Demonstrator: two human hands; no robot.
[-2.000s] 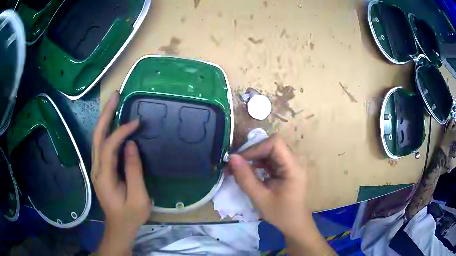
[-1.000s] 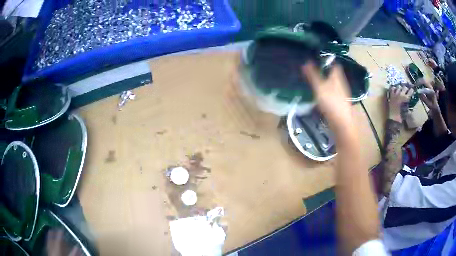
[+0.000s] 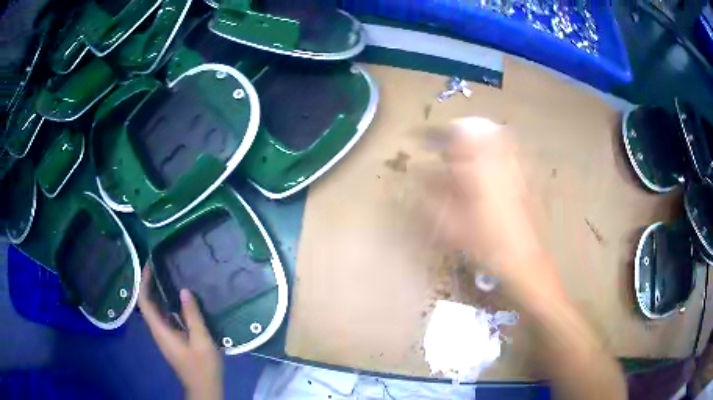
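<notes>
My left hand grips the lower left edge of a green case shell with a dark grey liner and white rim, in the stack at the left. My right hand is blurred over the cardboard, its fingers toward a small pile of silvery metal parts; what it holds, if anything, cannot be told. A small white disc lies beside the right forearm, above a crumpled white cloth.
Many more green shells overlap at the left. Several shells stand at the right edge. A blue bin of silvery parts is at the far side. A blue container is at the lower left.
The view has turned left. My right hand has let go of the shell it carried to the right group and moved back over the cardboard. My left hand has taken hold of another shell.
</notes>
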